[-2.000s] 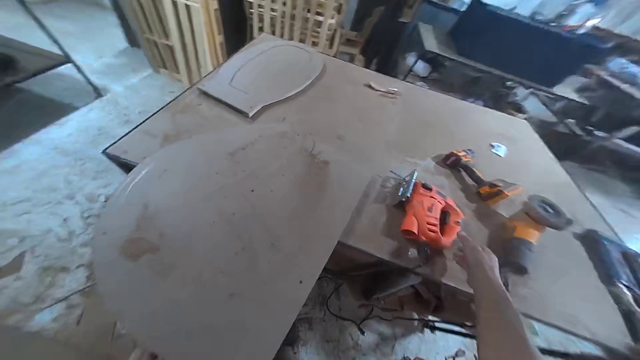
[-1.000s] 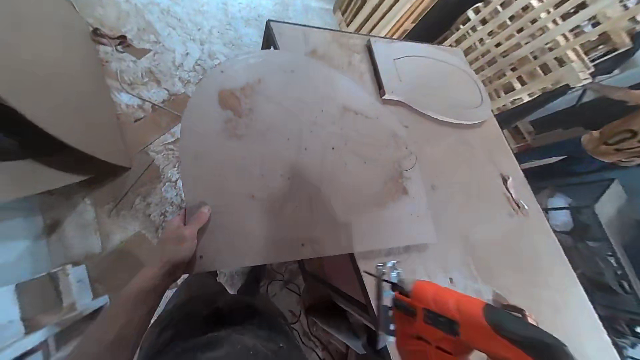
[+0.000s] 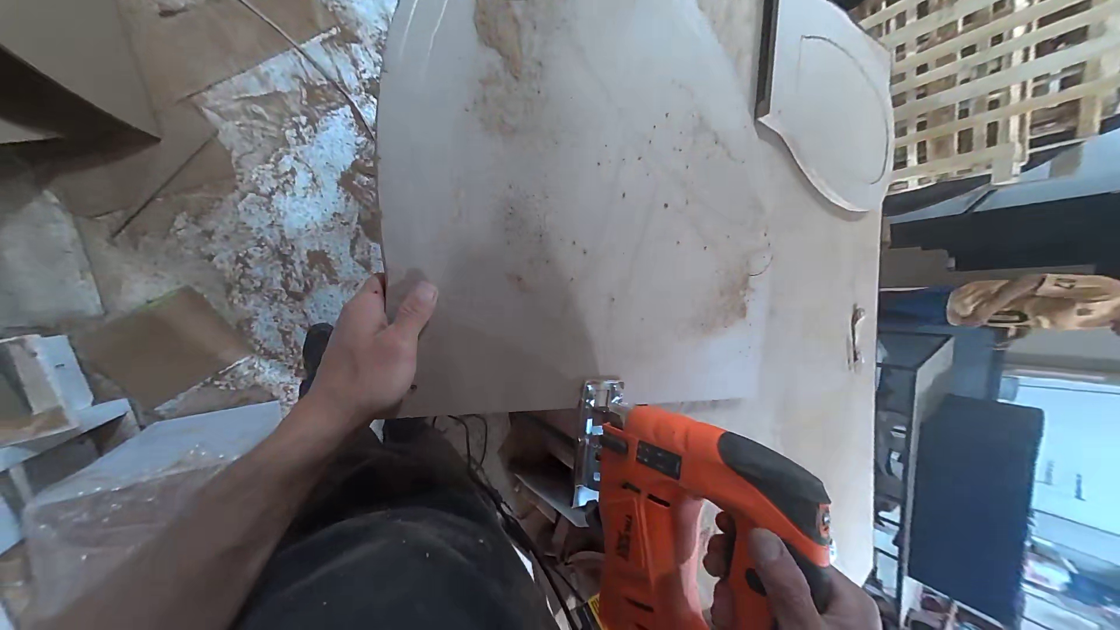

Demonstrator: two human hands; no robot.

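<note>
A large board [image 3: 560, 227] with a curved left edge lies partly over the worktable. My left hand [image 3: 376, 346] grips its lower left edge, thumb on top and fingers underneath. An orange and black jigsaw [image 3: 665, 507] is in my right hand [image 3: 787, 577], which wraps around its rear handle. The metal base plate [image 3: 595, 437] of the jigsaw meets the near straight edge of the board. Whether the blade touches the board cannot be seen.
A smaller curved panel [image 3: 831, 114] with a drawn line lies on the worktable [image 3: 814, 350]. Cables [image 3: 481, 464] hang below the near edge. Another person [image 3: 1032, 302] is at the right, near wooden pallets [image 3: 989, 79]. Debris and board scraps [image 3: 166, 346] litter the floor at left.
Two seconds ago the jigsaw lay on the table with my right hand beside it; now that hand holds it at the board's near edge. My left hand has come into view, gripping the board. The view has turned.
</note>
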